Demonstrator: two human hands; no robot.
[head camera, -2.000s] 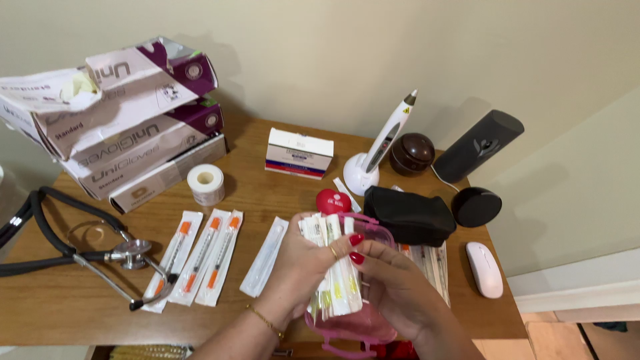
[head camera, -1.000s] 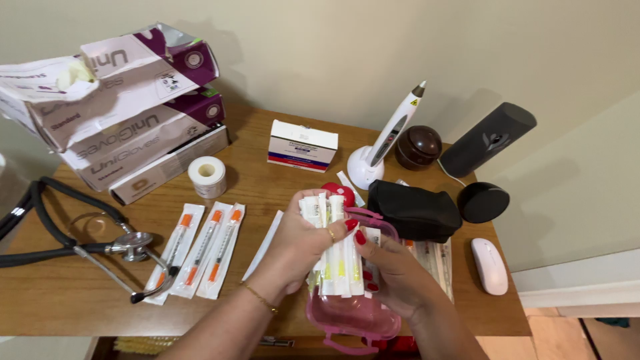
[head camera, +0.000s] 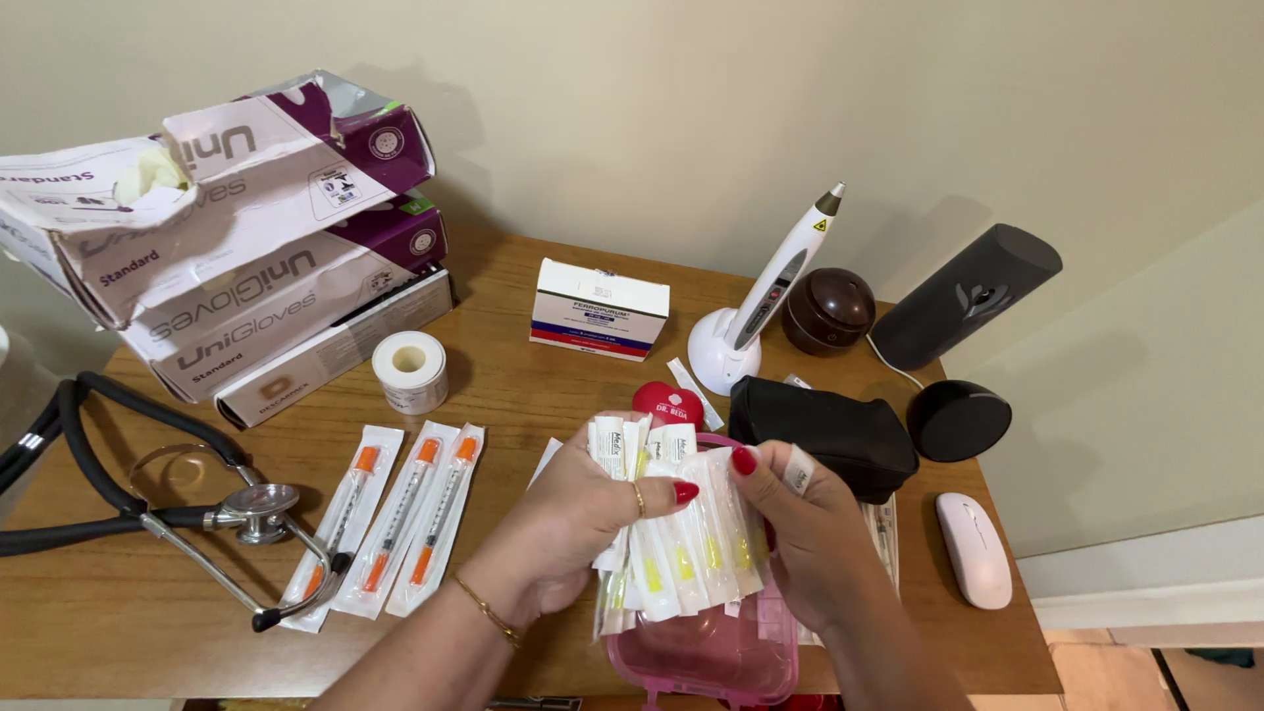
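Note:
A fanned bundle of needle packets with yellow hubs [head camera: 681, 553] is gripped by my left hand [head camera: 568, 523], thumb across its front. My right hand [head camera: 805, 523] pinches the bundle's right edge between thumb and fingers, and a small white packet piece shows at its fingers. Under the bundle, an open pink plastic box [head camera: 701, 657] sits on the wooden desk, partly hidden by hands and packets. Behind the bundle is a red heart-shaped object [head camera: 669, 402]. Left of my hands lie several wrapped syringes with orange caps [head camera: 434, 513], side by side.
A stethoscope [head camera: 262, 509], tape roll [head camera: 410, 370] and stacked glove boxes [head camera: 247, 227] are at left. Behind stand a medicine box [head camera: 599, 311], white pen-shaped device [head camera: 780, 281], brown round container [head camera: 829, 311] and dark cylinder [head camera: 968, 296]. A black pouch [head camera: 825, 434] and white mouse [head camera: 973, 550] are at right.
The needle packets, held in a tighter bundle before, are now spread wider in a fan between my hands. My right hand has moved up along their right side.

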